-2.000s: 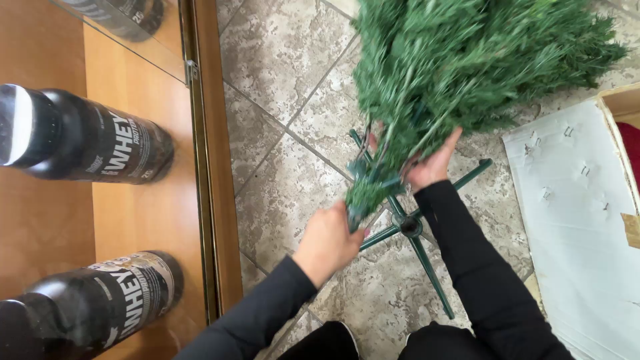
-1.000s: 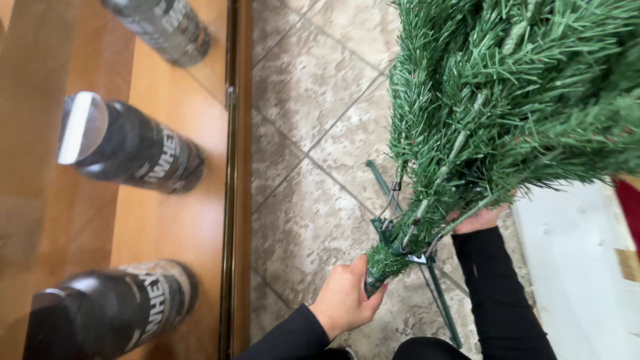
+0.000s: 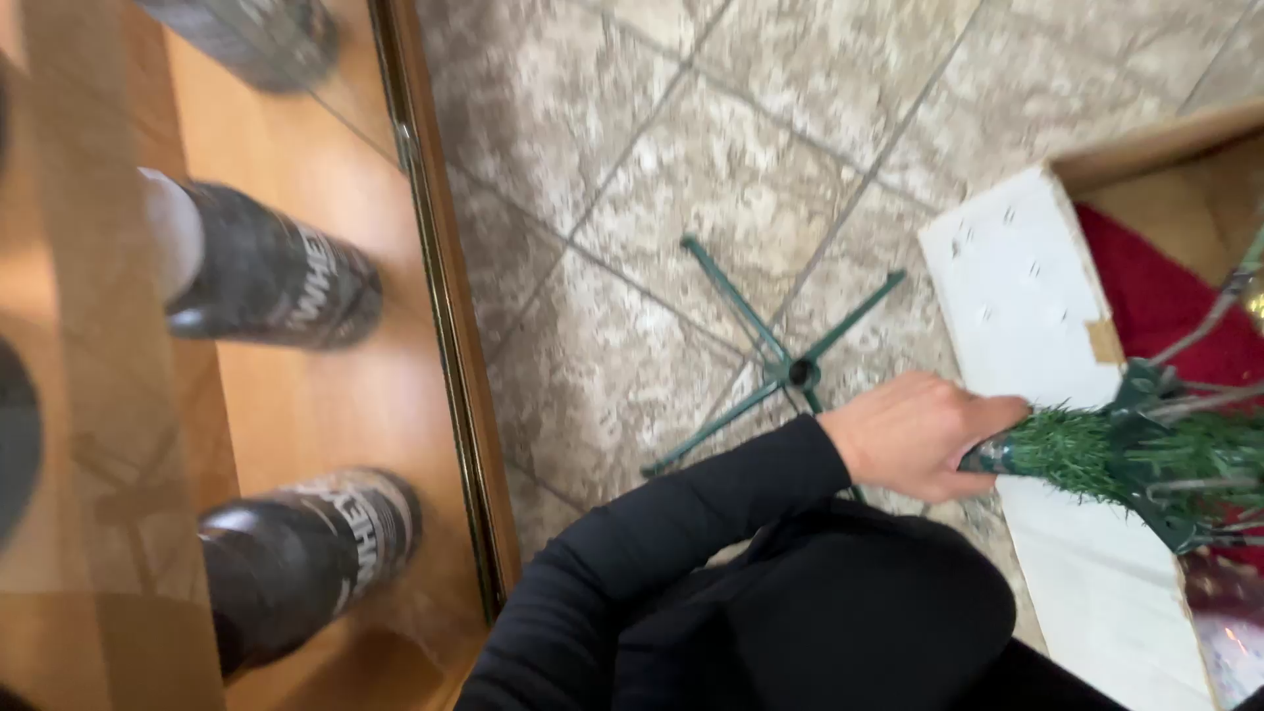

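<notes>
My left hand (image 3: 913, 434) grips the lower end of an artificial Christmas tree's trunk (image 3: 1066, 449), which lies sideways and runs out of view on the right. Green needles cover the trunk, and a dark green branch bracket (image 3: 1136, 395) with bare branch stems shows beyond my fingers. My right hand is out of view. Left of my left hand, the green metal tree stand (image 3: 800, 372) rests on the floor with its legs spread. Its round socket faces up and holds no trunk. My sleeve and knee hide part of one leg.
At the right, an open white cardboard box (image 3: 1027, 286) holds red fabric (image 3: 1155, 286) and other items partly out of view. A wooden cabinet with a glass front (image 3: 434, 247) runs along the left, with black plastic tubs (image 3: 286, 267) inside. The floor is stone-patterned tile (image 3: 632, 148).
The tree has moved right, away from above the stand and over the box. My left hand has gone right with the trunk end still in it. My right hand has left the view.
</notes>
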